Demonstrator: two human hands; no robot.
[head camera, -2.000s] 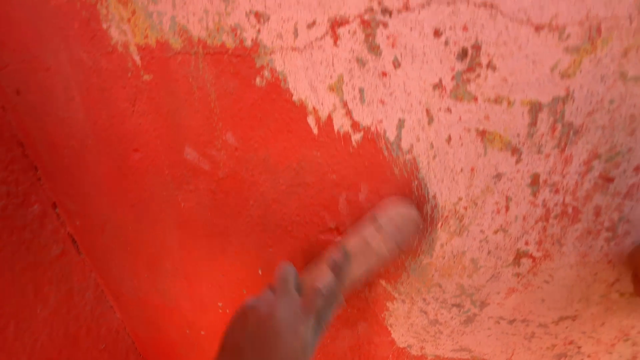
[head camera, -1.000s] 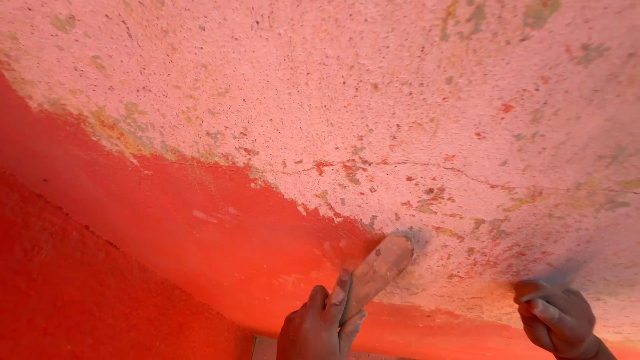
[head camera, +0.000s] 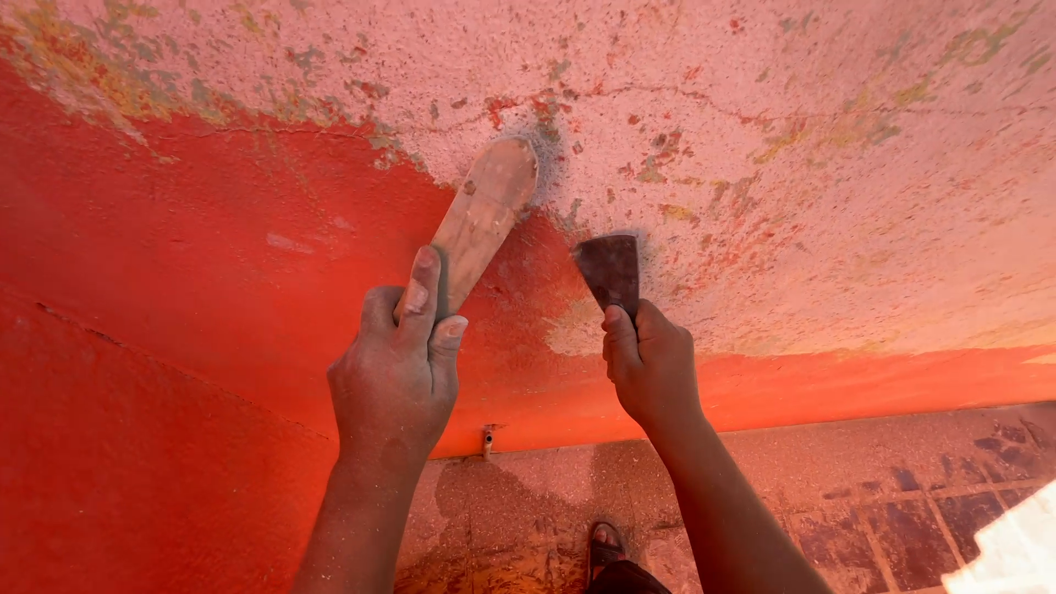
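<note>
My left hand (head camera: 404, 355) grips a long flat wooden block with a rounded end (head camera: 488, 210); its far end lies at the wall where red paint meets the scraped area. To its right, my right hand (head camera: 648, 355) holds a scraper (head camera: 610, 268) with a dark flared blade, its edge at the wall beside the bared patch. The wall has bright red paint (head camera: 247, 223) at left and below, and a pale pink, speckled scraped surface (head camera: 742, 165) above and to the right. A thin crack runs across the pink part. The scraper's handle is mostly hidden in my fist.
Another red wall (head camera: 148, 445) meets this one in a corner at left. A short pipe stub (head camera: 488, 441) sticks out low on the wall. Below lies a dusty floor (head camera: 528, 495) with dark tiles at right, and a sandalled foot (head camera: 606, 540) stands on it.
One second ago my right hand was lower and farther from the wooden block; now it is closer, with the scraper plainly visible. The view has shifted to show more floor.
</note>
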